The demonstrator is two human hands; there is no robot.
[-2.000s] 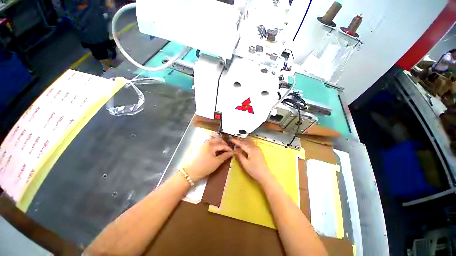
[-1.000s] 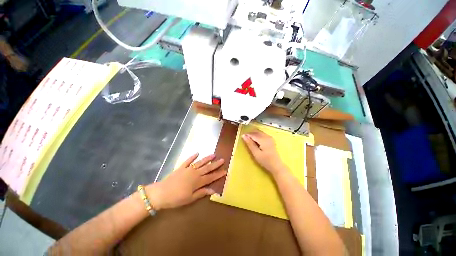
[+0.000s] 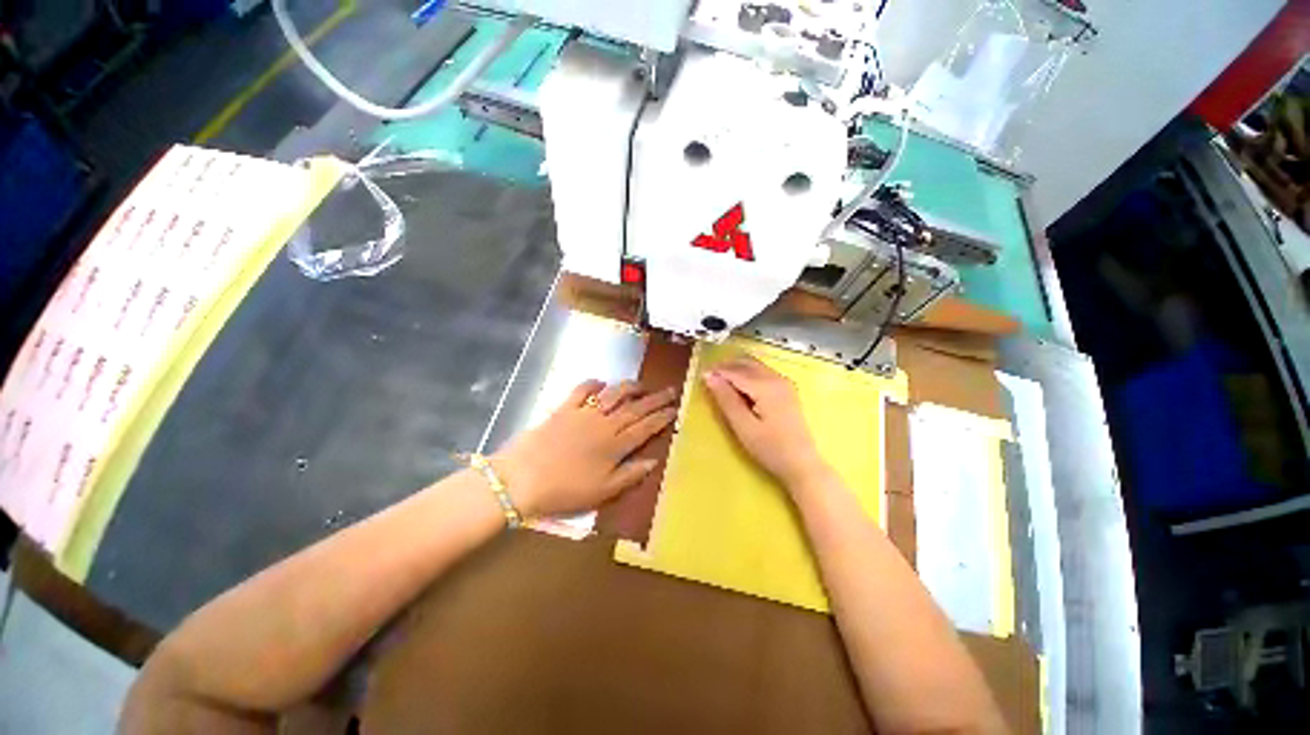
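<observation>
The yellow sewing template (image 3: 776, 503) lies on the brown garment panel (image 3: 575, 632). A darker brown strip (image 3: 632, 510) runs along its left edge, up to below the white machine head (image 3: 740, 180). My left hand (image 3: 582, 452) lies flat, fingers spread, its fingertips on the strip and its palm over the clear template window (image 3: 596, 359). My right hand (image 3: 762, 417) rests on the template near its upper left edge, fingers curled and thumb close to them. Whether it holds something small cannot be told.
A marked pattern sheet (image 3: 122, 345) lies at the left, with shiny plastic loops (image 3: 352, 259) by its upper edge. Another whitish template window (image 3: 960, 517) lies at the right. A metal bracket with black cables (image 3: 898, 280) stands behind the template.
My hands were together at the strip's top below the machine head. They have parted. My left hand came down flat onto the strip, then slid up a little; my right hand moved right onto the template.
</observation>
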